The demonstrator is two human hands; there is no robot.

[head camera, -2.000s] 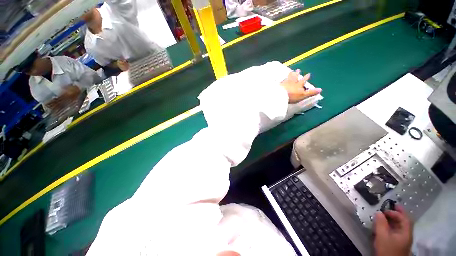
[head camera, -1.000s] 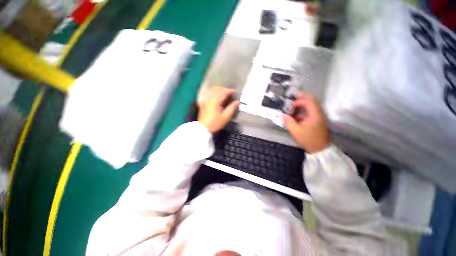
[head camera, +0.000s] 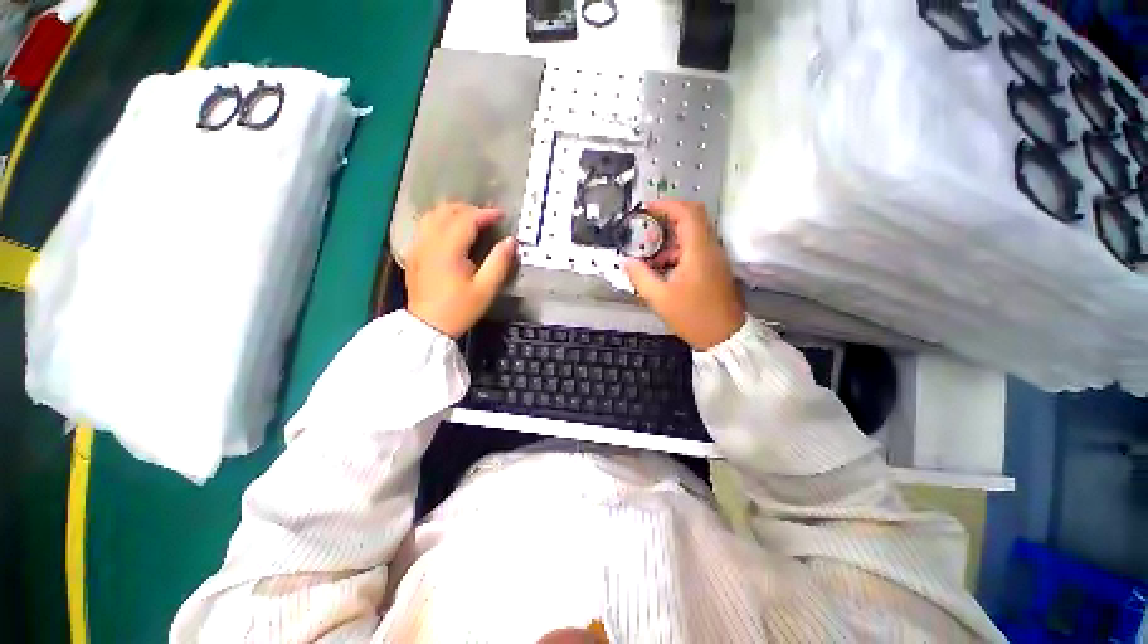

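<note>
My right hand (head camera: 690, 274) holds a small black ring-shaped watch case (head camera: 641, 234) between thumb and fingers, at the near right corner of the black fixture (head camera: 604, 198). The fixture sits on the perforated silver base plate (head camera: 686, 132), beside a pale locating bar (head camera: 538, 189). No ring can be clearly told in the fixture's seat. My left hand (head camera: 455, 268) rests at the plate's near left edge, thumb and fingers apart, with nothing seen in it.
A white foam stack (head camera: 189, 252) with two rings lies on the green belt (head camera: 365, 189) at left. A thick foam stack (head camera: 869, 164) with several rings stands at right. A keyboard (head camera: 582, 377) lies below the plate, a mouse (head camera: 867, 388) right of it. A sample ring (head camera: 599, 13) lies behind.
My left hand has come back from over the belt to the plate. My right hand still holds the ring, now beside the fixture. The view has turned, showing both foam stacks.
</note>
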